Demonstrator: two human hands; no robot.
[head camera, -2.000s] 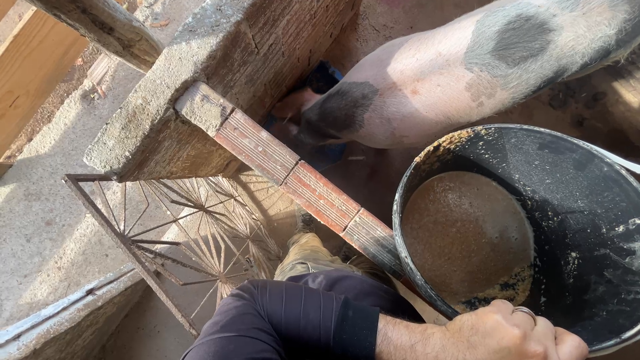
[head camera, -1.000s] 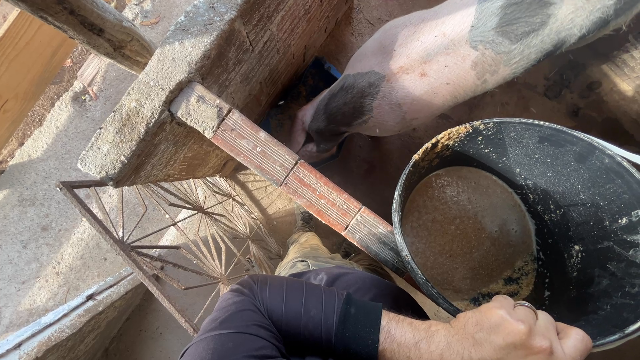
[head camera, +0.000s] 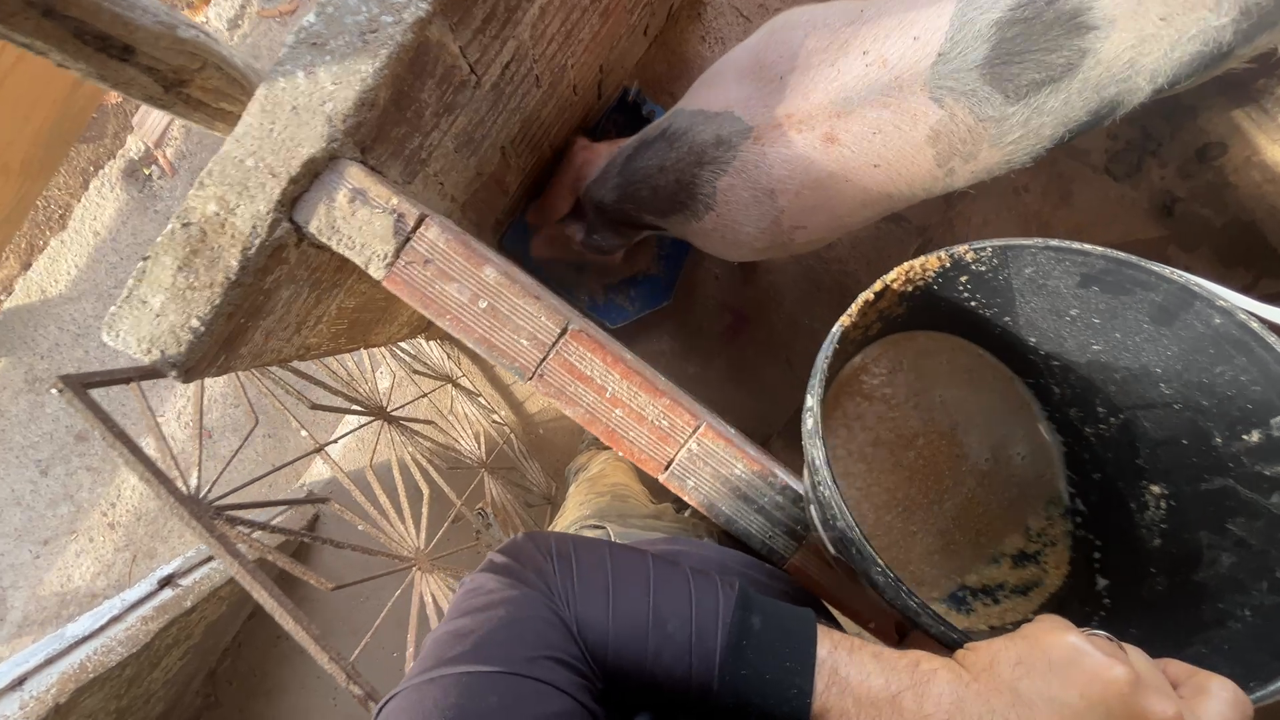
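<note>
My left hand (head camera: 1090, 670), with a ring on one finger, grips the near rim of a large black bucket (head camera: 1160, 400) at the right. The bucket leans toward the brick wall, its left side against or just over the wall's top. Brown, grainy liquid (head camera: 940, 470) lies inside, with wet meal stuck on the rim and inner wall. My right hand is out of view. Beyond the wall a pink pig with dark patches (head camera: 830, 140) has its head down in a blue trough (head camera: 640, 290); its snout is not clearly seen.
A narrow hollow-brick wall (head camera: 560, 350) runs diagonally from a thick concrete-topped wall (head camera: 240, 190). A rusty metal grille (head camera: 370, 500) stands at lower left, beside my leg (head camera: 610, 490). A wooden pole (head camera: 150, 60) rests at top left.
The pig's head has shifted a little to the left, and more of the blue trough shows. My left hand keeps its grip on the bucket, which has hardly moved.
</note>
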